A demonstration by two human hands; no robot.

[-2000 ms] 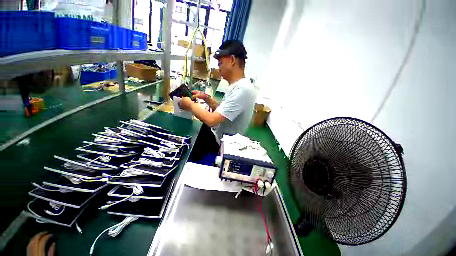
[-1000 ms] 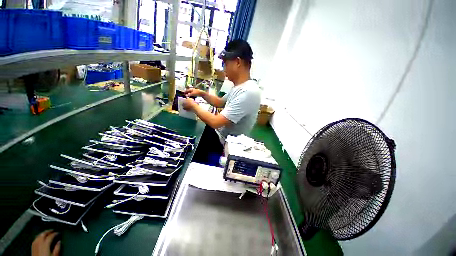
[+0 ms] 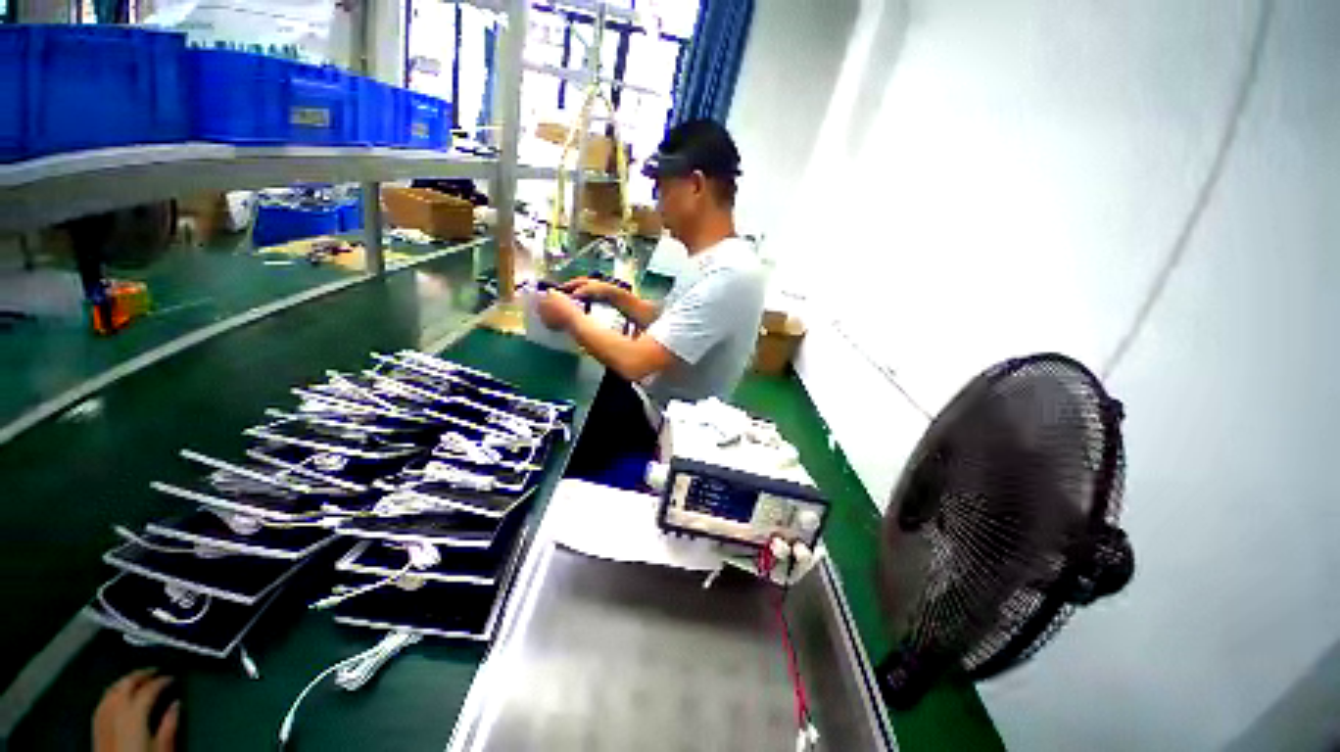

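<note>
My left hand [image 3: 135, 711] is at the lower left edge, partly cut off, resting by a small dark patch on the green bench near the front panels; whether it holds anything cannot be told. My right hand is not in view. Two overlapping rows of black solar panels [image 3: 184, 610] with white edges and coiled white cords [image 3: 379, 661] lie right of and beyond my left hand. The metal-framed test box [image 3: 632, 661] is in front, with no panel in it. The bench meter [image 3: 742, 504] stands behind it, its red test lead [image 3: 794, 661] hanging into the box.
A black floor fan [image 3: 1007, 522] stands at the right by the white wall. A person in a dark cap [image 3: 705, 309] works beyond the meter. Blue bins [image 3: 279, 100] stand on the shelf at upper left. White paper [image 3: 603, 526] lies under the meter.
My left hand came further into view from the lower left edge, then stayed nearly still. The fan head has turned. The person's hands and the piece they hold have shifted slightly.
</note>
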